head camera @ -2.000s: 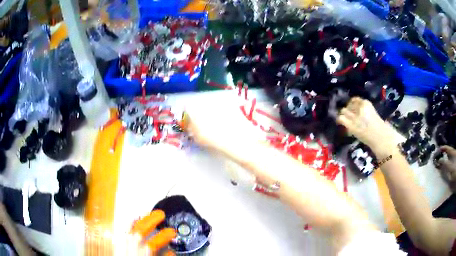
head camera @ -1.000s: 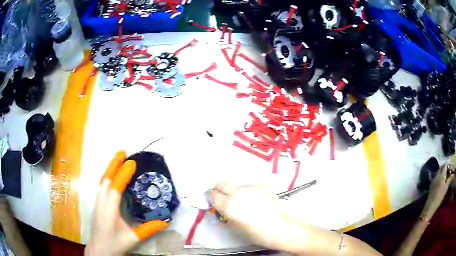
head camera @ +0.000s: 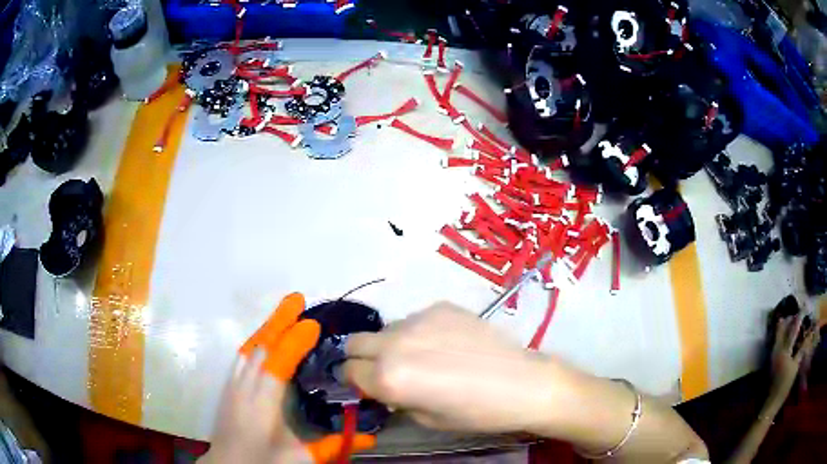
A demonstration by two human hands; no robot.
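Note:
My left hand (head camera: 263, 390), with orange cots on its fingers, grips a black plastic housing (head camera: 349, 317) at the bench's front edge. A thin dark wire sticks up from the housing. My right hand (head camera: 444, 362) is over the housing, its fingertips pressed into the opening and hiding most of the inside. The steel shaft of a screwdriver (head camera: 512, 294) sticks out past this hand, up and to the right; its handle is hidden in the hand. A red lead (head camera: 349, 430) hangs from the housing's near side.
A pile of red leads (head camera: 526, 213) lies mid-right. Round boards (head camera: 313, 100) with leads lie at back left, near a bottle (head camera: 138, 54). Black housings (head camera: 666, 127) are heaped at right rear, with small black parts (head camera: 744, 208) beyond. Another person's hand (head camera: 789, 344) is at far right.
My right hand has moved left from the bench onto the housing, with the red lead now at the housing. My left hand and the housing sit slightly further right and lower in view.

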